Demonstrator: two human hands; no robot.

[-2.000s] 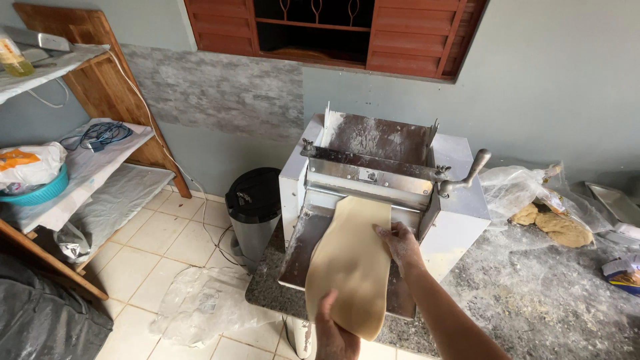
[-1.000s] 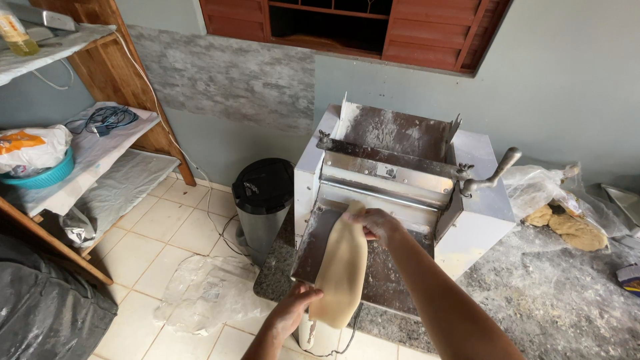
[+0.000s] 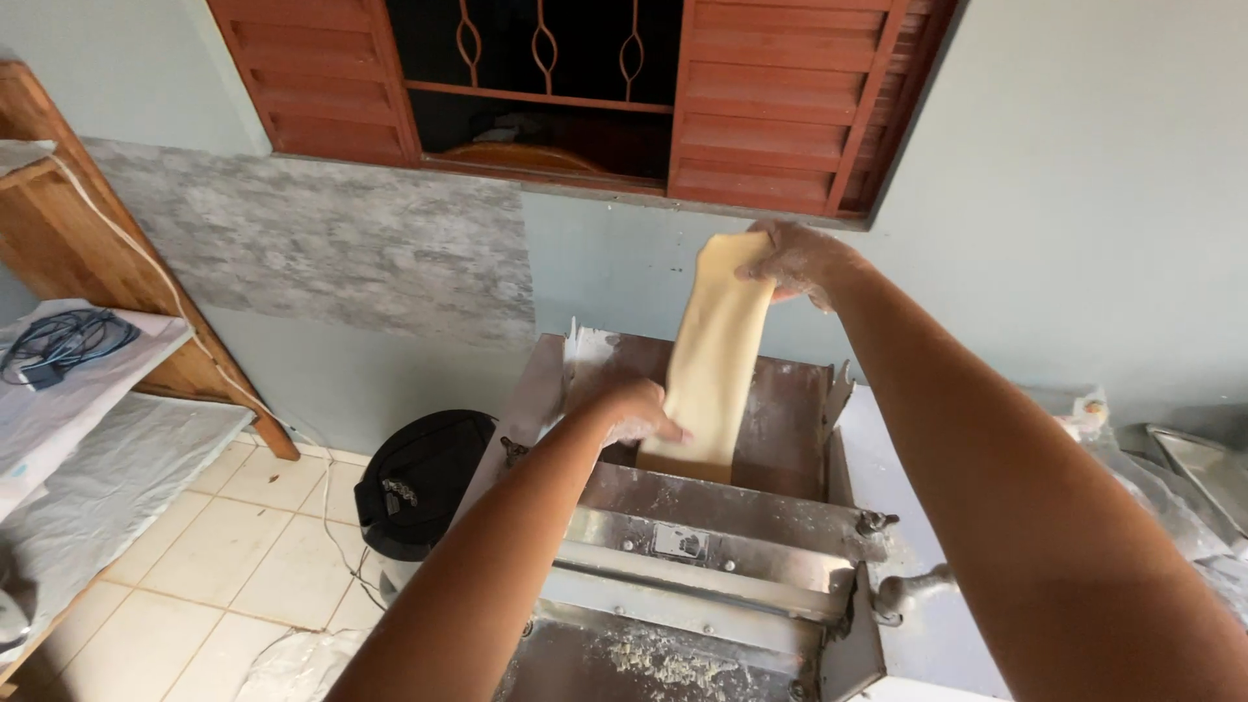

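A long sheet of pale dough (image 3: 717, 351) hangs upright over the back feed tray (image 3: 799, 419) of a metal dough sheeter (image 3: 702, 546). My right hand (image 3: 795, 261), dusted with flour, grips its top edge. Lower down, my left hand (image 3: 643, 417) holds the dough's left edge, thumb on the near face and fingers hidden behind. The dough's lower end reaches into the tray behind the metal crossbar. Flour and dough crumbs (image 3: 673, 668) lie on the front tray.
A crank handle (image 3: 916, 590) sticks out on the sheeter's right side. A black-lidded bin (image 3: 424, 478) stands left of it. Shelves with a coiled cable (image 3: 68, 343) are at far left; plastic wrap (image 3: 1150, 478) and a metal tray (image 3: 1204, 478) lie right. A red shuttered window (image 3: 780, 107) is behind.
Both hands have carried the dough from the front tray up and over to the back tray, where it now hangs upright. The view has moved closer to the sheeter.
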